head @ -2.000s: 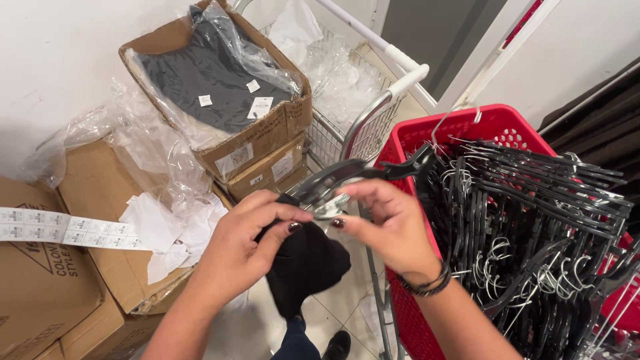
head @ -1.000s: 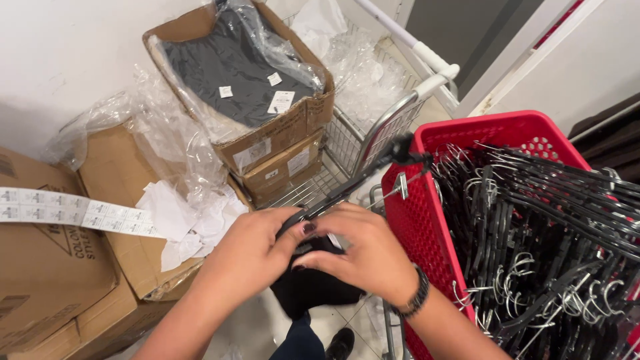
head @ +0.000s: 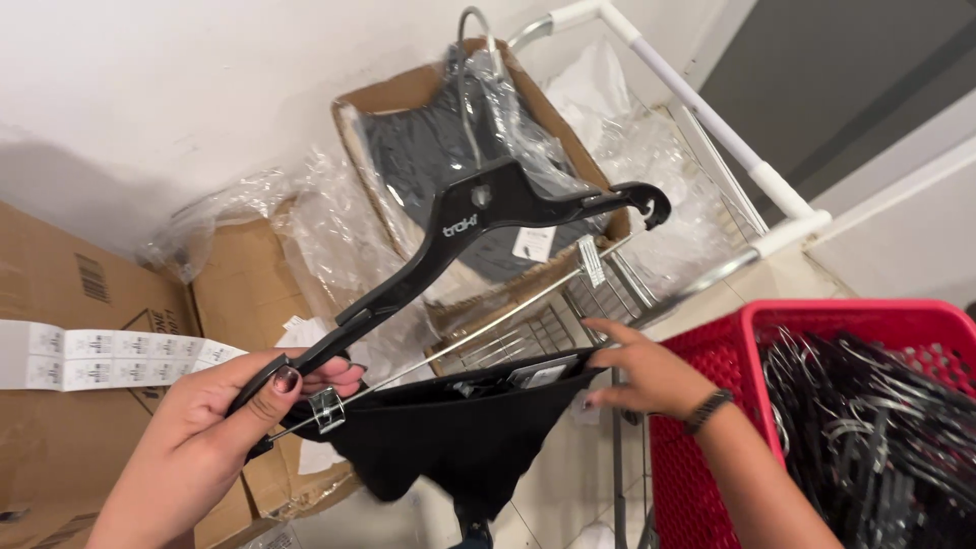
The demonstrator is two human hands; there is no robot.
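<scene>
My left hand [head: 221,419] grips the left end of a black plastic hanger [head: 415,267] with a metal hook and a metal clip bar. The left metal clip [head: 328,410] holds one end of a black garment's [head: 450,427] waistband. The right metal clip [head: 590,261] stands on the bar with no cloth in it. My right hand [head: 648,370] is at the garment's right upper corner, thumb and fingers around its edge. A white tag [head: 543,372] shows inside the waistband.
An open cardboard box [head: 396,90] with plastic-wrapped dark garments sits ahead by a wire cart [head: 679,84]. A red plastic basket [head: 751,328] full of black hangers stands at right. More cardboard boxes [head: 69,267], clear plastic wrap [head: 335,252] and a label strip [head: 130,358] are at left.
The hanger, earlier held between both hands close together, is now raised with its face in view. My right hand has moved right, away from my left, and the garment's waistband is spread out below the bar.
</scene>
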